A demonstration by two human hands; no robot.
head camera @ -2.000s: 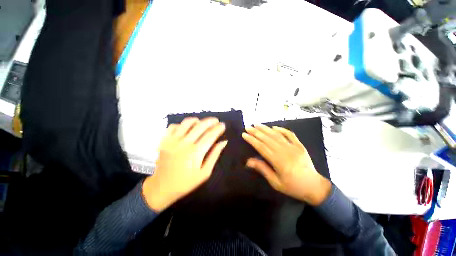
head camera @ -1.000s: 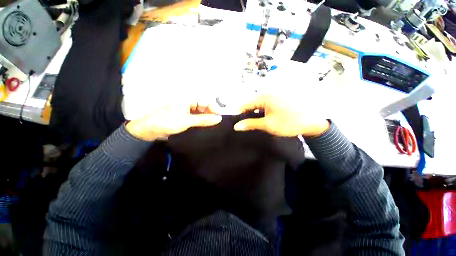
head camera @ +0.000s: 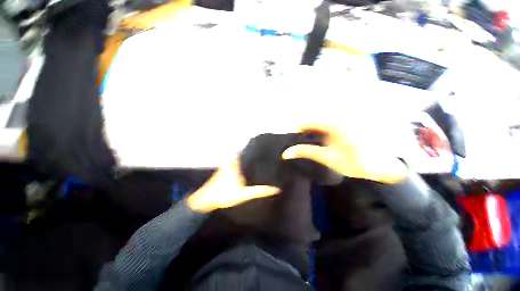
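Note:
A black cloth panel [head camera: 264, 156] lies over the front edge of the white table, between my hands, and hangs toward my lap. My right hand [head camera: 342, 154] is at the panel's right side, thumb on top and fingers curled behind, gripping the cloth. My left hand [head camera: 231, 190] is lower, at the panel's left side, with the thumb stretched across the cloth and the fingers partly hidden behind it. The frame is blurred, so the left fingers' hold is unclear.
A long black cloth stack [head camera: 68, 85] is at the table's left. The white sewing table [head camera: 165, 113] spans the middle. Behind it are a black strip [head camera: 316, 34] and a dark control panel [head camera: 409, 70]. Red handles [head camera: 431, 141] lie at the right; a red object [head camera: 484, 221] is below.
Both hands have come away from the machine toward my body, and my left hand has dropped lower. The cloth between them is now bunched. The view has also shifted.

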